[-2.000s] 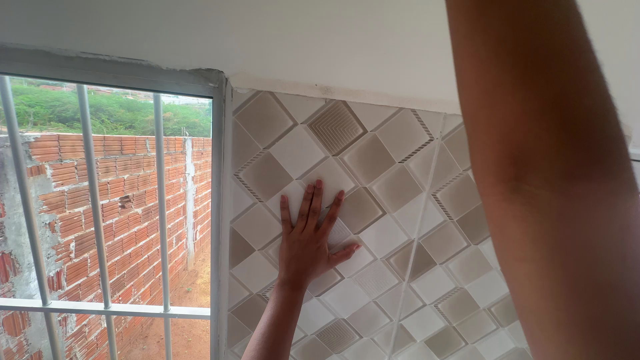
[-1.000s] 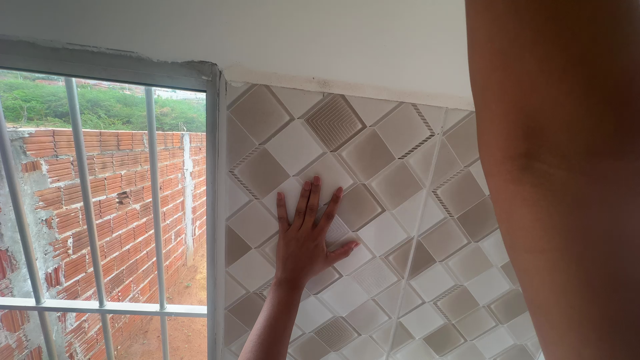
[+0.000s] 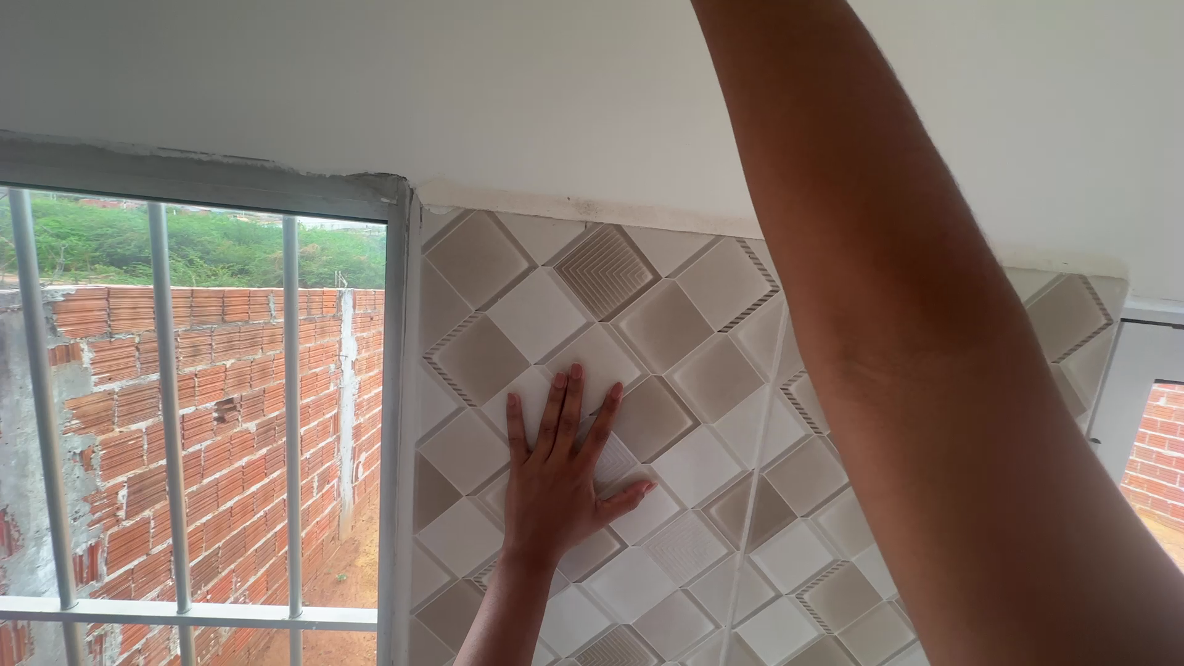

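Note:
My left hand [image 3: 560, 472] rests flat against a wall covered in patterned ceramic tiles [image 3: 684, 462], its fingers spread and nothing in it. The tiles show beige, brown and white diamonds, some with ribbed or striped details. A pale joint between tiles runs down to the right of the hand. My right arm reaches up across the right side of the view; its hand is beyond the top edge, so what it touches or holds is hidden. Above the tiles is a plain white surface [image 3: 555, 92], with a rough strip along the tiles' upper edge.
At left stands a window with a grey metal frame [image 3: 398, 416] and metal bars [image 3: 166, 370]. Outside are a red hollow-brick wall [image 3: 231, 398] and green bushes [image 3: 222, 245]. At far right, part of another white-framed opening [image 3: 1124, 398] shows more brick.
My right forearm now slants more across the view, and the opening at far right has come into sight. My left hand stays flat on the tiles. The view has shifted somewhat.

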